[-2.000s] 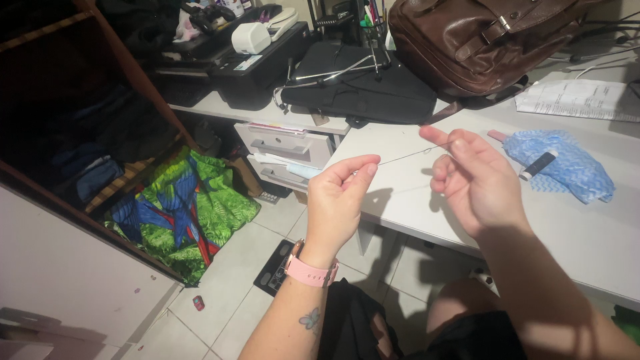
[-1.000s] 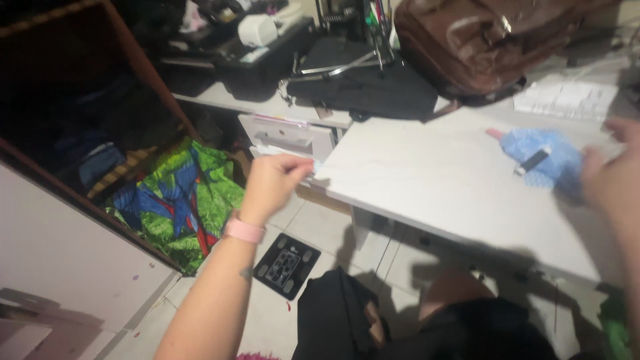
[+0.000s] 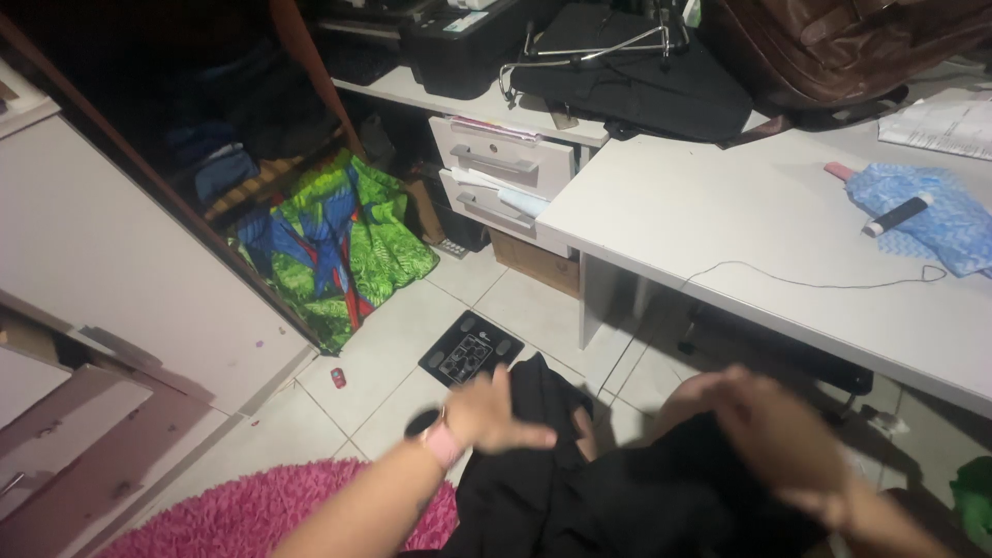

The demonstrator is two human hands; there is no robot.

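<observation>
My left hand (image 3: 492, 411), with a watch on a pink strap at the wrist, is over my lap beside black fabric (image 3: 542, 480); its fingers are spread and hold nothing. Blurred by motion, my right hand (image 3: 775, 434) is above my right thigh, below the desk edge, and its finger state is unclear. A dark thread (image 3: 814, 284) lies loosely curved on the white desk (image 3: 666, 194), with a small loop at its right end. On a blue patterned cloth (image 3: 957, 225) rests a spool of black thread (image 3: 897, 215). A pink item pokes out at the cloth's left.
A brown leather bag (image 3: 845, 54), papers (image 3: 942, 124) and a black case (image 3: 635, 85) are at the back of the desk. Partly open drawers (image 3: 504, 159) adjoin it. A black scale (image 3: 470, 349), a small red toy car (image 3: 338, 377) and a pink shaggy rug (image 3: 287, 511) are on the floor.
Two seconds ago both hands were raised over the desk with a thread stretched between them. Both are now lower, near my lap, and the thread lies on the desk. The view has tilted down.
</observation>
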